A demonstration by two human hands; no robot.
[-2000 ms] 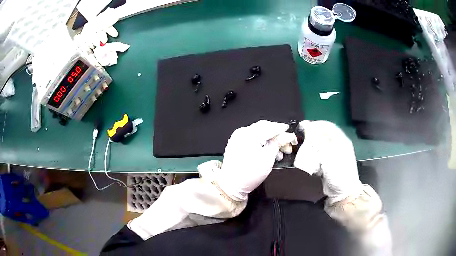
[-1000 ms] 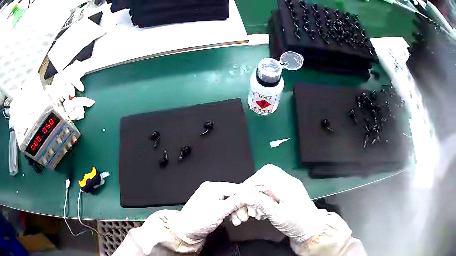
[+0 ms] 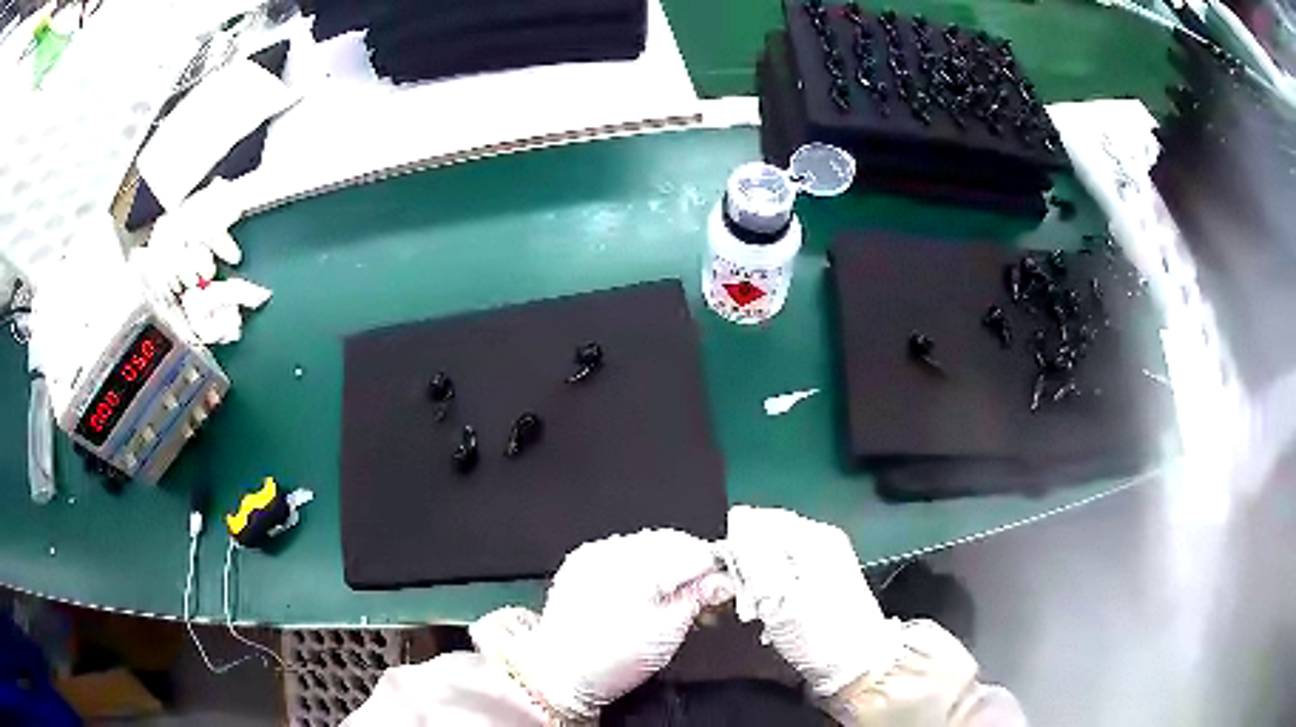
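Observation:
My left hand (image 3: 633,611) and my right hand (image 3: 803,589), both in white gloves, meet at the fingertips at the near edge of the bench. Their fingers are closed around the black earbud seen between them earlier; it is now hidden by the gloves. Several glossy black earbuds (image 3: 525,433) lie spaced apart on a flat black foam pad (image 3: 625,490) beyond my left hand. A second black foam pad (image 3: 910,419) on the right holds one separate earbud (image 3: 922,348) and a loose heap of small black parts (image 3: 1059,313).
A white bottle (image 3: 749,270) with its flip cap open stands between the pads, near a white scrap (image 3: 790,402). A thick foam tray (image 3: 910,135) of earbuds is behind. A power supply (image 3: 149,391), white gloves (image 3: 213,277), a yellow-and-black item (image 3: 262,514) and white leads (image 3: 195,582) are left.
The camera view has shifted, bringing the foam tray into view. The hands stay together; the earbud that showed between them is now covered. The earbuds on the near pad have not moved.

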